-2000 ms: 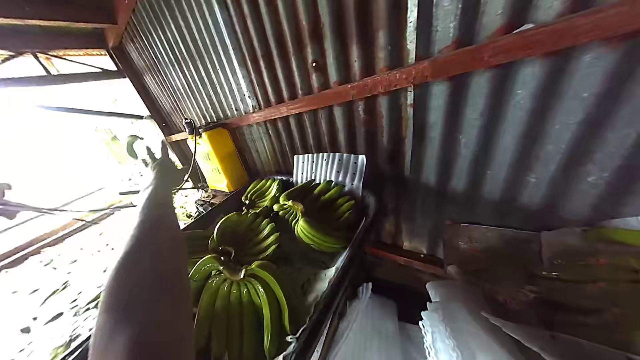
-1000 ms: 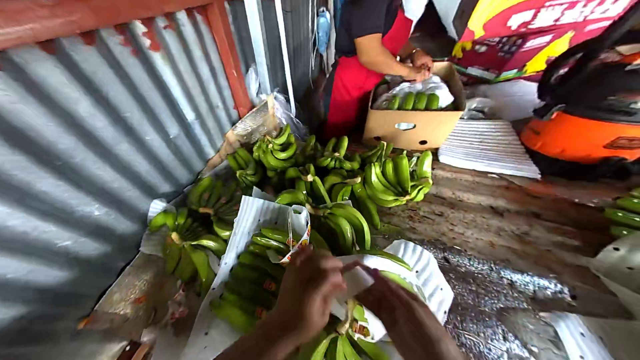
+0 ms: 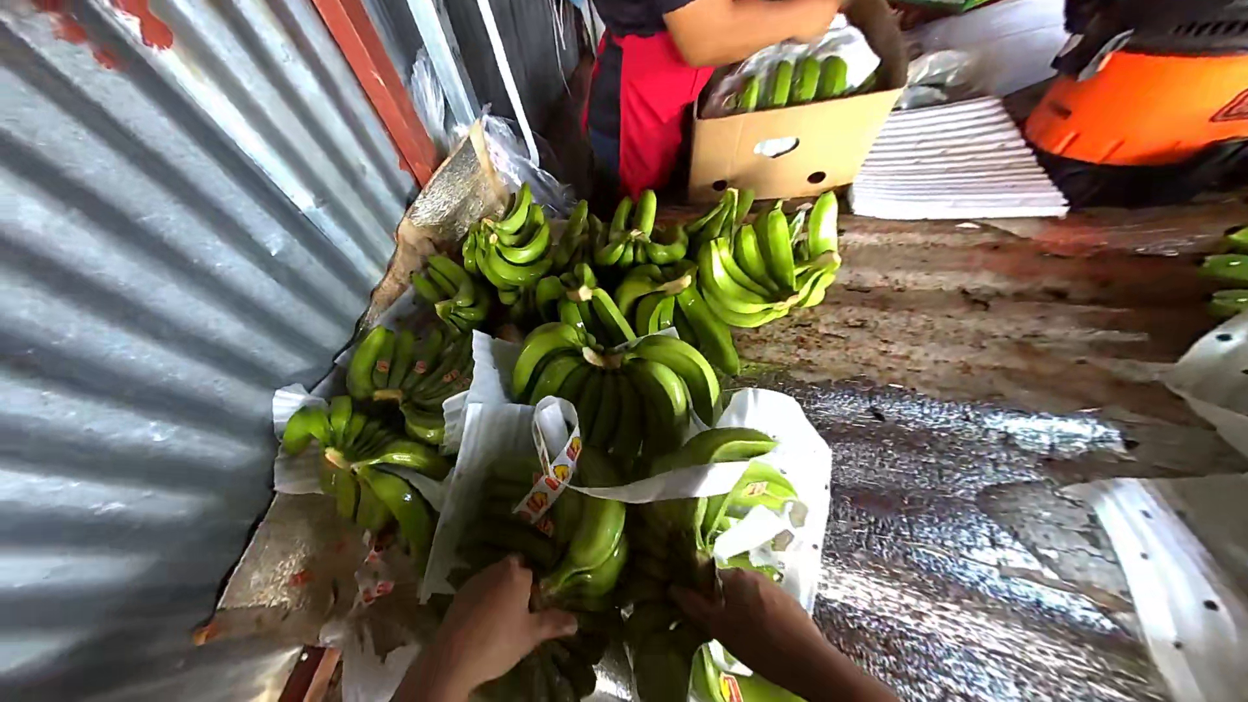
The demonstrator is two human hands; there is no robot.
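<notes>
My left hand [image 3: 502,616] is on green bananas at the bottom centre, fingers partly hidden among them; whether it grips one is unclear. My right hand [image 3: 743,614] reaches into the bananas just to the right, its fingertips also hidden. Between and beyond the hands lies a bunch of green bananas [image 3: 588,536]. A strip of fruit stickers [image 3: 558,468] on white backing is draped across the fruit. White perforated sheets [image 3: 804,468] lie under and beside the bunches. Another hand of bananas [image 3: 614,385] rests just beyond.
Corrugated metal [image 3: 175,322] walls the left side. More banana bunches [image 3: 765,263] are heaped ahead. A person in a red apron [image 3: 653,107] stands at a cardboard box [image 3: 790,146] of bananas. Stacked white sheets [image 3: 955,166] and an orange-and-black machine [image 3: 1141,107] are at the upper right.
The view has swung from the wall and a tub of bananas to this heap. Since one second ago, my hands have come down and apart onto the bananas, and the sticker strip lies across them.
</notes>
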